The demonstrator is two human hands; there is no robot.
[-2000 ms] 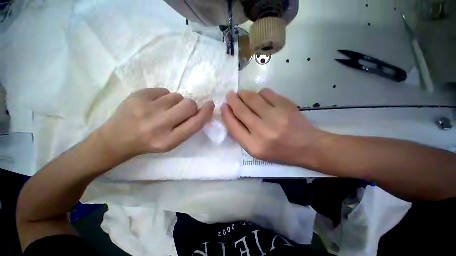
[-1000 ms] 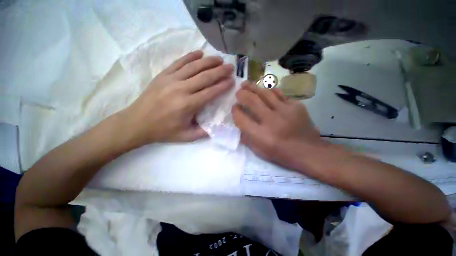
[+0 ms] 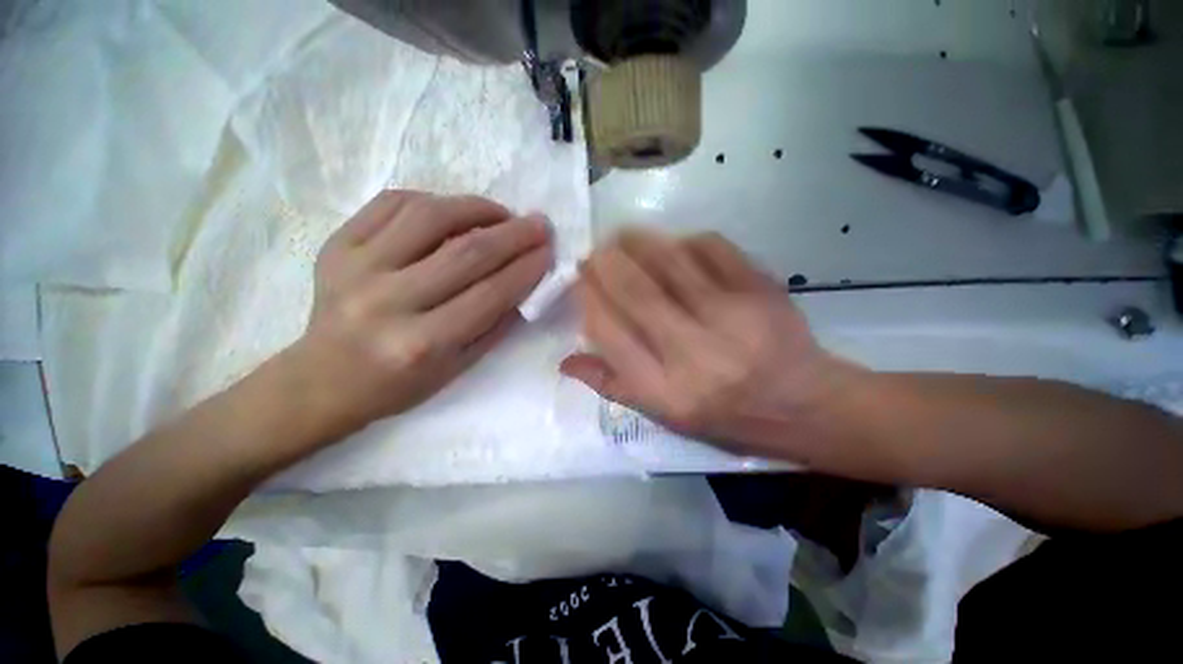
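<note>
A white to cream garment piece (image 3: 454, 130) lies on the machine bed and reaches under the presser foot (image 3: 558, 114). My left hand (image 3: 422, 292) rests on the cloth, its fingertips near a small folded edge (image 3: 548, 293). My right hand (image 3: 701, 331) is beside it at the cloth's right edge, its fingers blurred and its thumb apart. Whether the right fingertips grip the edge cannot be told. The knurled beige knob (image 3: 645, 110) hangs right of the foot. The needle tip is hard to make out.
Black thread snips (image 3: 947, 169) and a thin pale stick (image 3: 1079, 162) lie on the bed at the right. A metal knob (image 3: 1133, 322) sits near the right edge. A printed ruler (image 3: 629, 426) shows by my right hand. White cloth (image 3: 519, 525) hangs over the front edge.
The view has shifted, so the machine head appears higher and further left. My left fingers have drawn together. My right thumb now shows apart from the fingers, and the small fold between the hands looks smaller.
</note>
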